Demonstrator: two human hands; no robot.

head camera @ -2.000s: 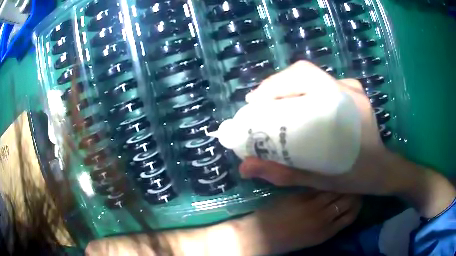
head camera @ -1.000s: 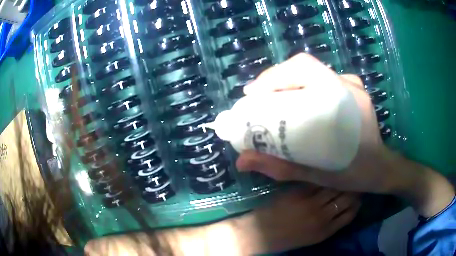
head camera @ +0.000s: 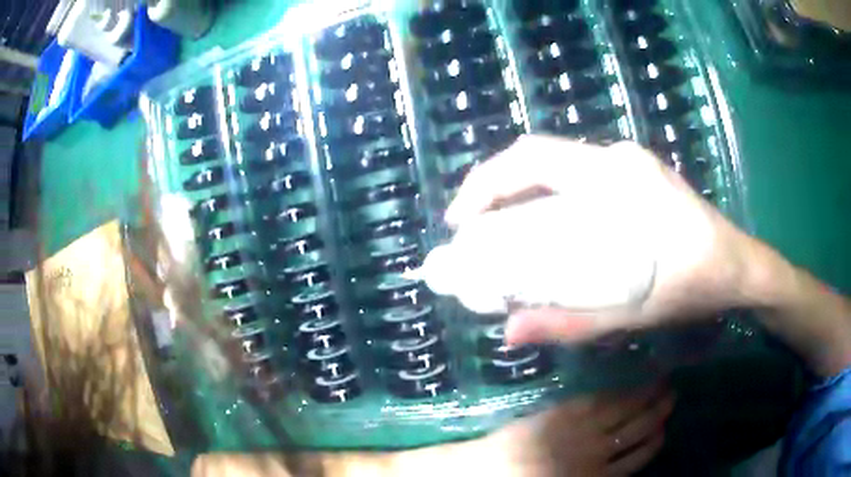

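My right hand point(head camera: 583, 191) is wrapped around a white squeeze bottle point(head camera: 551, 261), overexposed by glare. Its narrow nozzle points left at a black part point(head camera: 397, 265) in a row of a clear ridged tray point(head camera: 355, 438); I cannot tell if it touches. Rows of black round parts stand in the tray, many with a short bright pin. Pale curved lines show on several parts near the front. My left hand point(head camera: 606, 429) lies low at the tray's front edge, below my right hand, with its forearm coming from the left. It is blurred and partly hidden, so its grip is unclear.
A tan cardboard piece point(head camera: 93, 345) lies left of the tray. Blue bins point(head camera: 131, 79) with pale things in them stand at the upper left. A clear package edge point(head camera: 793, 56) shows at the upper right. Dark blurred strands cross the lower left.
The view has shifted, showing more of the bins and cardboard. The nozzle is now farther back along the same row. The bottle looks brighter and its print has washed out.
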